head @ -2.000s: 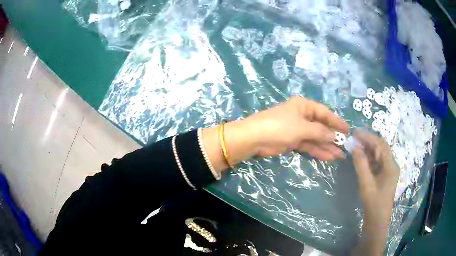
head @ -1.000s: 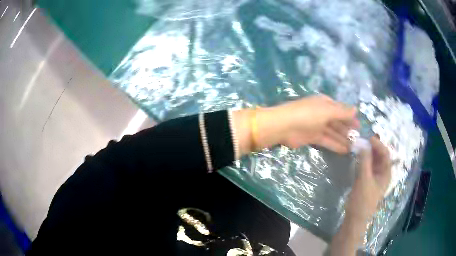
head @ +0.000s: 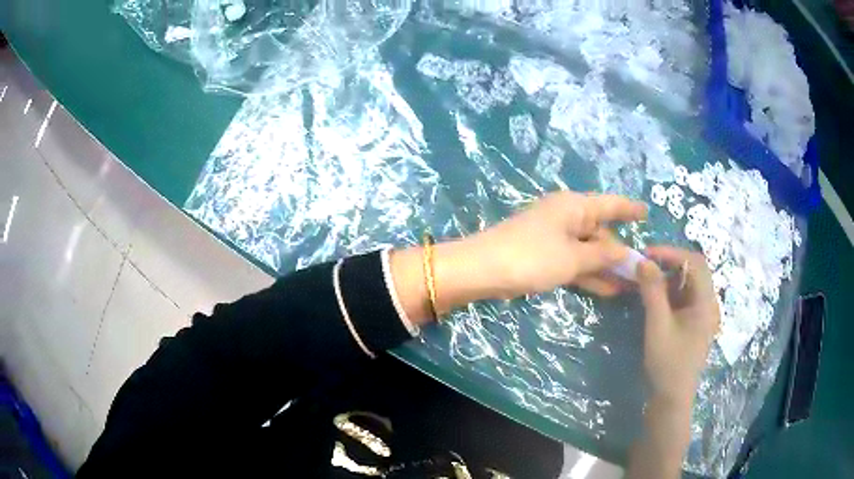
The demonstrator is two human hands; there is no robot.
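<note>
My left hand (head: 552, 245) reaches in from the left over the plastic sheet (head: 524, 374). Its thumb and fingertips hold one end of a small whitish oblong piece (head: 628, 265). My right hand (head: 681, 309) comes up from the bottom right and its fingertips touch the other end of the same piece. The fingers hide part of it, and its details are blurred. A loose heap of small white perforated discs (head: 749, 243) lies just right of my right hand. Clear holed pieces (head: 599, 122) are scattered beyond my hands.
A blue tray (head: 740, 122) with white caps (head: 773, 79) stands at the upper right. A bunched clear poly bag (head: 281, 47) lies at the upper left. A dark phone-like rectangle (head: 804, 360) lies at the far right. Pale floor (head: 103, 253) shows at left.
The small white holed disc earlier seen at my left fingertips no longer shows separately. My hands have closed together on the whitish piece. The camera view has shifted and steadied.
</note>
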